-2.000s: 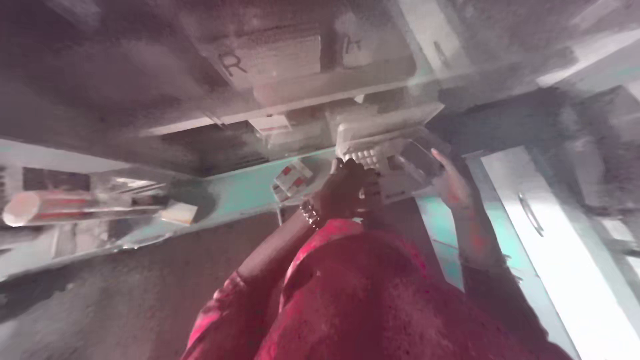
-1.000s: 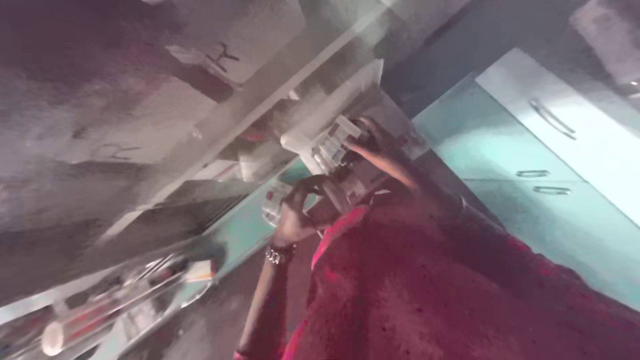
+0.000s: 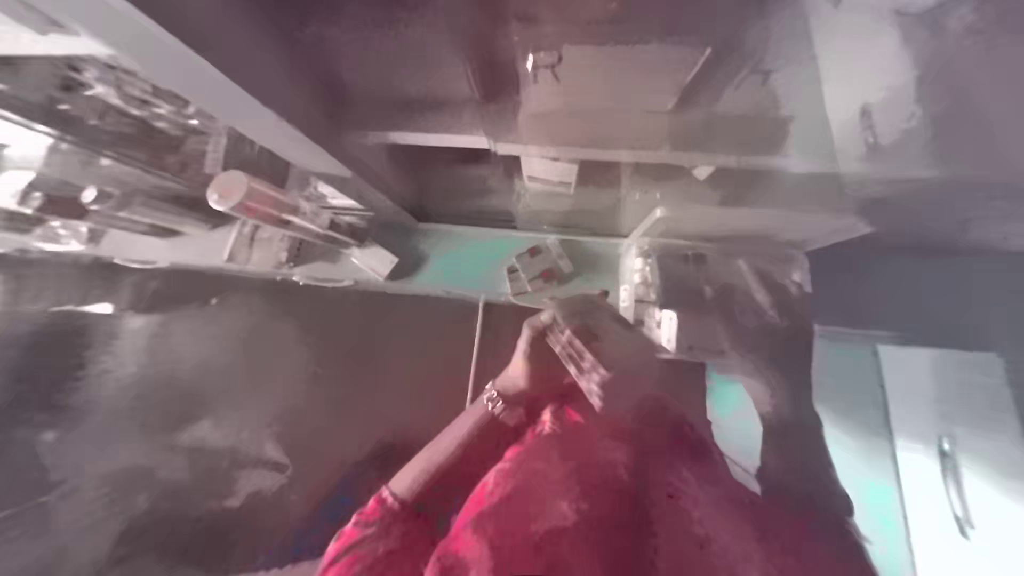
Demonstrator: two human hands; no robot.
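Observation:
With a metal band at its wrist, my left hand (image 3: 532,356) grips a stack of small boxes or packs (image 3: 588,364) close to my red clothing; blur hides what they are exactly. My right hand (image 3: 756,320) reaches over a shallow open tray or drawer (image 3: 628,280), which holds small white items (image 3: 646,296) along its left side. The fingers of that hand are too blurred to read. A white pack with red marks (image 3: 538,268) lies on the teal counter left of the tray.
A tube-shaped container (image 3: 252,198) and a small box (image 3: 374,260) lie at the left among shelf clutter. The shelf edge (image 3: 448,142) runs above the teal counter (image 3: 456,260). A white cabinet door with a handle (image 3: 952,480) stands at the lower right.
The view has turned strongly. My left hand is now shut on the stack near my body, and my right hand is over the right part of the tray.

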